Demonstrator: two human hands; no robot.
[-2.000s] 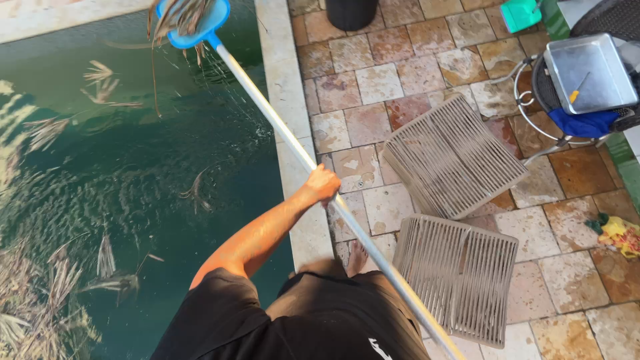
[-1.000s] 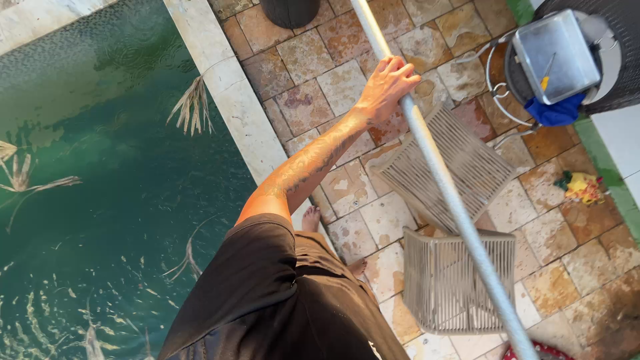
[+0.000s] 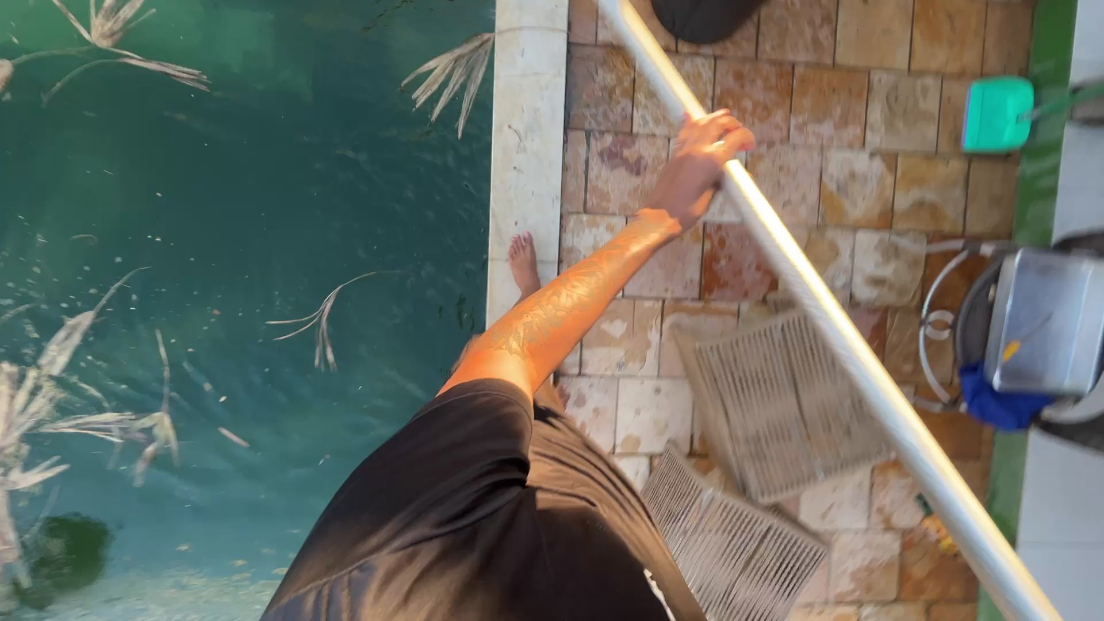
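Observation:
My left hand (image 3: 697, 172) is closed around a long pale metal pole (image 3: 845, 336). The pole slants from the top middle to the bottom right corner, over the tiled deck. Both of its ends lie outside the view. My left arm reaches across from the black sleeve, above the pool's edge. My right hand is not in view. Dry palm fronds (image 3: 129, 423) float on the green pool water (image 3: 259, 224) at the left. Another dry frond (image 3: 455, 73) hangs over the pool's stone edge (image 3: 524, 112).
My bare foot (image 3: 523, 259) stands on the stone edge. Two woven seats (image 3: 802, 397) (image 3: 733, 535) are on the tiles at the lower right. A metal tray (image 3: 1048, 319), a blue cloth (image 3: 996, 401), a green dustpan (image 3: 996, 114) and a black container (image 3: 703, 13) stand around.
The pole has swung from over the pool to over the deck with my left hand on it. The blue net head, seen two seconds ago, has left the view. A frond now hangs at the edge.

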